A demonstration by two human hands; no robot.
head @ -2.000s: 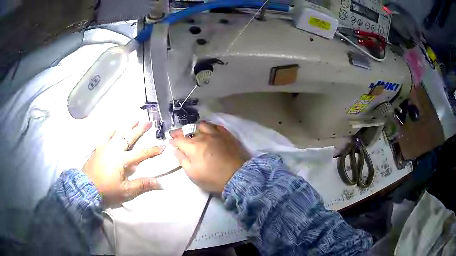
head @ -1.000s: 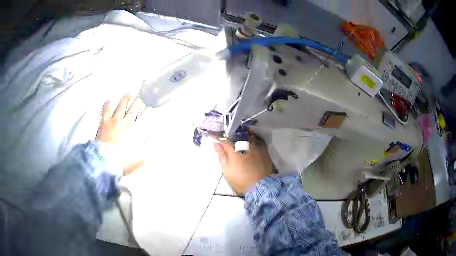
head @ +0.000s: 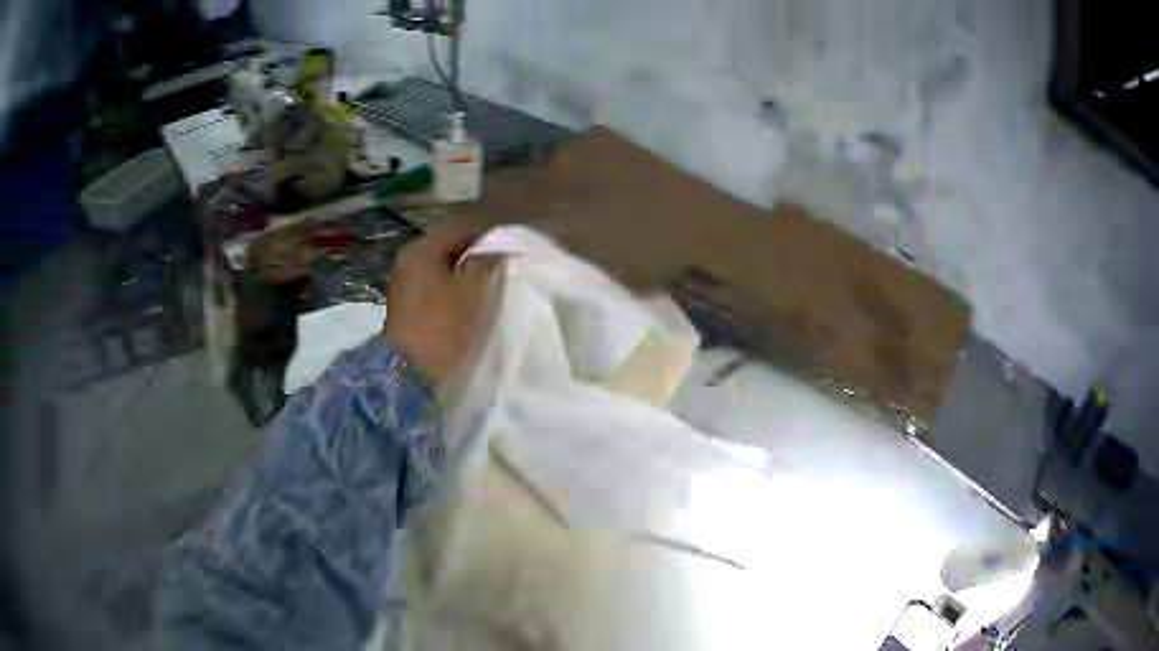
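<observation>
My left hand (head: 439, 303), in a blue patterned sleeve, grips the upper edge of a white fabric piece (head: 585, 445) and holds it up at the centre left. The fabric hangs in folds below the hand and runs right into the lamp glare. Its lower part is blurred. The sewing machine head (head: 1068, 598) shows only in part at the bottom right corner. My right hand is not in the picture.
A brown board (head: 763, 267) lies behind the fabric along the wall. A white bottle (head: 458, 163) stands at the upper left, near another machine (head: 299, 140). A pale plastic bin (head: 131, 191) is at the far left.
The view has swung far to the left. My left hand has gone from lying flat on the fabric to gripping and lifting it. My right hand has left the picture.
</observation>
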